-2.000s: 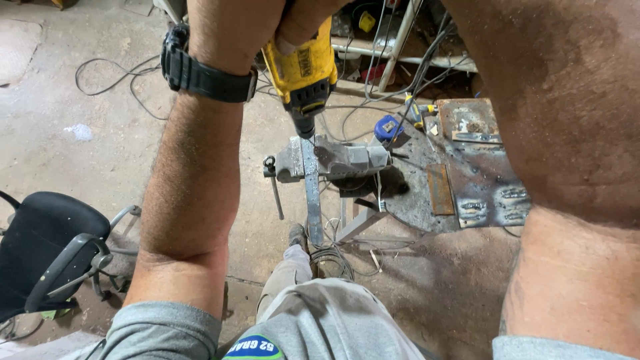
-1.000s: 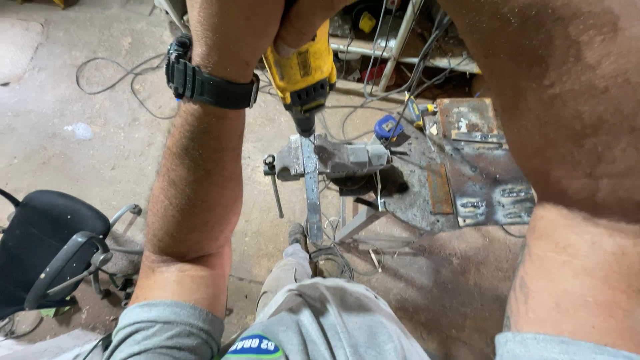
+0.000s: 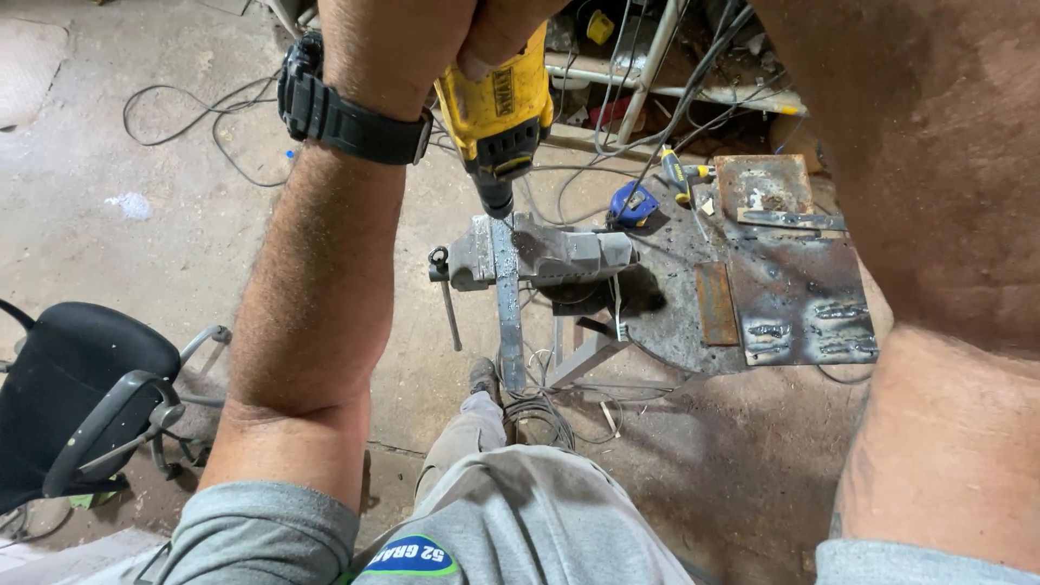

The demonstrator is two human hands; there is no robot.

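A yellow and black DeWalt drill [image 3: 500, 106] points down at the top of the view. My left hand [image 3: 398, 41] and my right hand [image 3: 512, 32] are together at its upper end, both cut off by the frame's top edge. The drill's chuck stands over a flat metal bar [image 3: 508, 317], scattered with bright metal chips. A grey bench vise [image 3: 569, 253] holds the bar across its jaws, and the bar's long end sticks out toward my body. The fingers of my left hand are mostly hidden.
On the round metal table [image 3: 666, 325] are a blue tape measure [image 3: 634, 203], a yellow and grey clamp-like tool [image 3: 676, 175], a rusty strip [image 3: 716, 303] and a plate with weld beads [image 3: 804, 301]. A black chair [image 3: 89, 382] stands at left. Cables [image 3: 540, 414] lie on the floor near my foot.
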